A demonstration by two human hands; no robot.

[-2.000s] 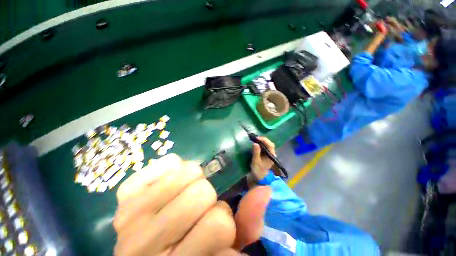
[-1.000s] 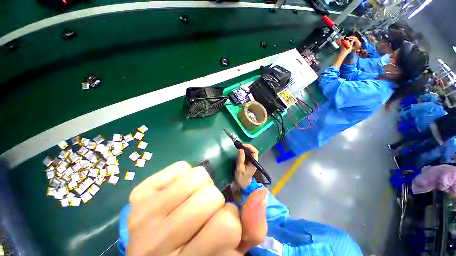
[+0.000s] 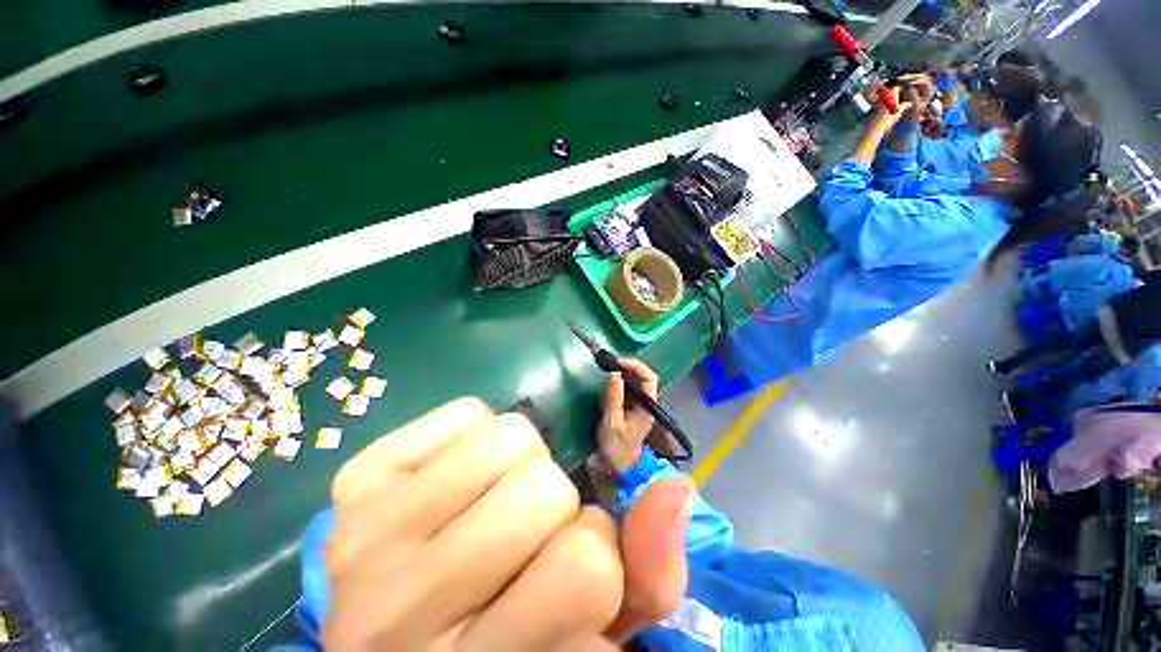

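My left hand point(image 3: 478, 541) is a closed fist, very large and near the camera. Its fingertips are curled out of sight, and I cannot tell whether anything is in it. My right hand point(image 3: 626, 420) holds a black soldering iron point(image 3: 649, 405) like a pen, beyond the fist, its thin tip pointing up and left over the green bench point(image 3: 446, 338). A dark fixture point(image 3: 530, 415) shows only in part behind my left knuckles. A loose pile of small silver-white cells with yellow-orange ends point(image 3: 210, 414) lies on the bench left of the fist.
A black box-like unit point(image 3: 520, 248) stands beside a green tray point(image 3: 637, 334) holding a brown round tub point(image 3: 644, 284) and black devices. A white box point(image 3: 758, 166) is beyond. Small dark units lie past the white strip point(image 3: 306, 268). A person in blue point(image 3: 879, 242) sits at the right.
The camera view has swung, so the pile and tray sit further left than two seconds ago. The fixture is now mostly covered by my left fist. My right hand still holds the iron.
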